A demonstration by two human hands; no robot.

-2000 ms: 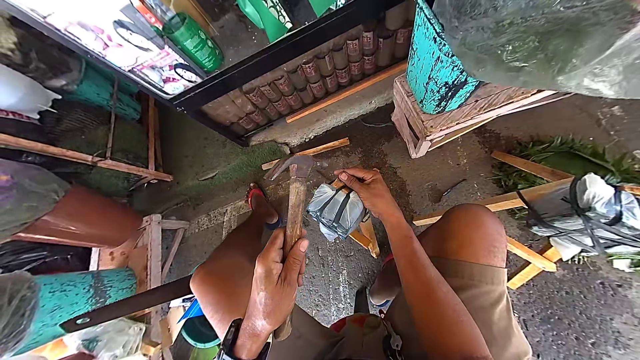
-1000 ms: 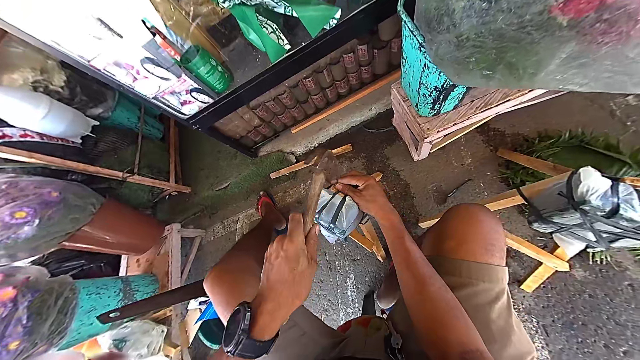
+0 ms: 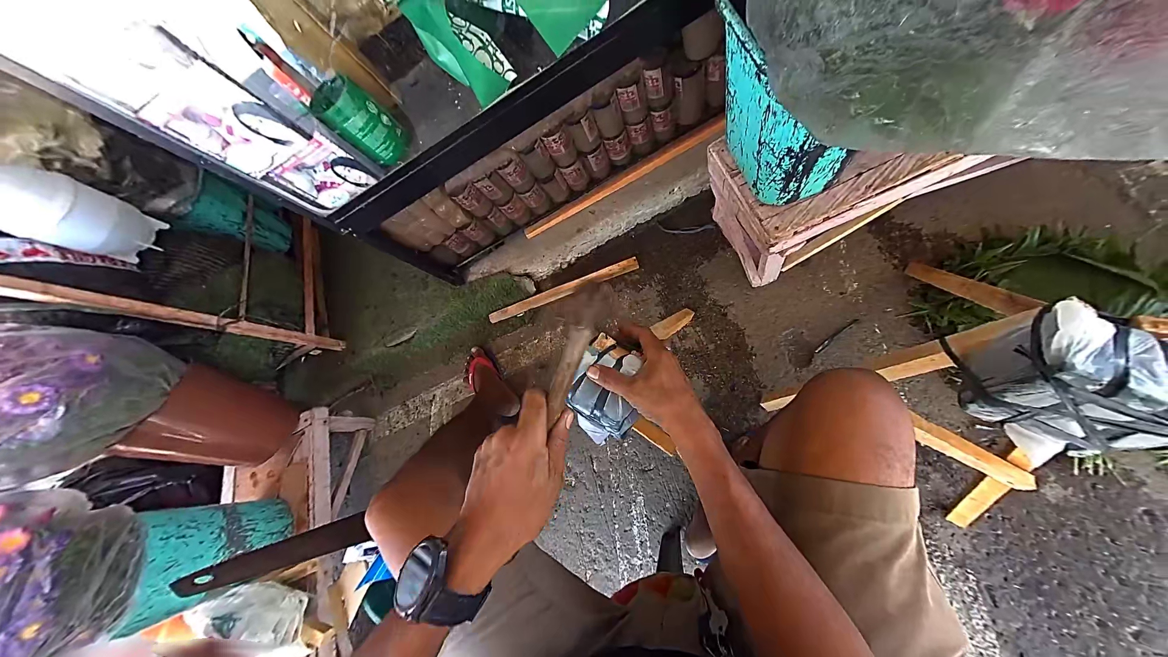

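Note:
A claw hammer (image 3: 568,365) with a wooden handle is gripped in my left hand (image 3: 516,474); its head is blurred above the block. My right hand (image 3: 652,379) rests its thumb and fingers at the top of a plastic-wrapped block (image 3: 602,401) bound with black straps. Whether the fingers pinch anything small there, I cannot tell. Wooden strips (image 3: 673,325) stick out from under the block, between my knees. A dark flat blade (image 3: 274,555), perhaps a saw, extends left from beside my left knee.
A loose wooden strip (image 3: 564,290) lies on the pavement ahead. Another wrapped bundle (image 3: 1068,383) on crossed wooden strips sits at right. A turquoise bucket (image 3: 776,119) stands on a wooden crate (image 3: 744,219). Wrapped flowers in a brown bucket (image 3: 219,415) are at left, below a black-framed display case (image 3: 547,100).
The hammer's head, clear and raised left of the block two seconds ago, is now blurred near the block's top. My left hand has swung with it; my right hand stays at the block.

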